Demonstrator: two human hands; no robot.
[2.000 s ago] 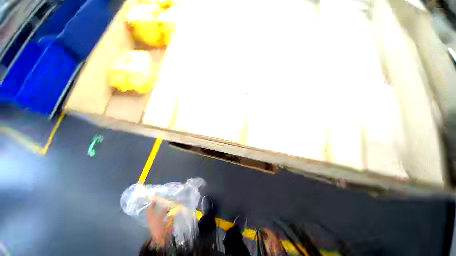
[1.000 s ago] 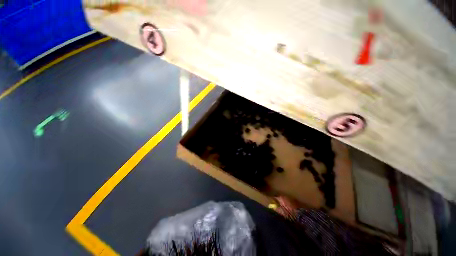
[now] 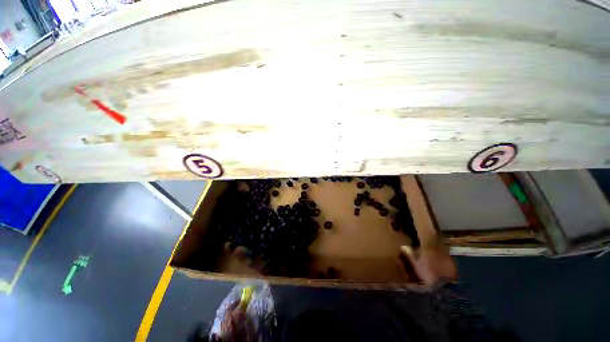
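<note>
A brown cardboard box [image 3: 361, 282] lies under the wooden bin table, with many small black parts [image 3: 287, 230] loose in it, thickest at its left. My left hand [image 3: 234, 319] is at the bottom, left of centre, holding a crumpled clear bag [image 3: 261, 304] just in front of the box; a yellow strip shows by its fingers. A blurred pale patch in the box above the bag is unclear. My right hand [image 3: 429, 264] is over the box's front right rim, fingers inside and gripping the rim, somewhat blurred. Its wrist is hidden in dark blur.
The pale wooden bin table [image 3: 348, 100], marked 5 and 6, overhangs the box's back. Grey-topped cartons [image 3: 475, 204] stand right of the box. A blue bin [image 3: 23, 200] is at the far left. Yellow lines [image 3: 157, 300] and a green mark [image 3: 73, 274] are on the grey floor.
The view has turned and moved in to the box, now near the centre. The bag sits lower left of the box and looks smaller. My right hand is now at the right end of the front rim.
</note>
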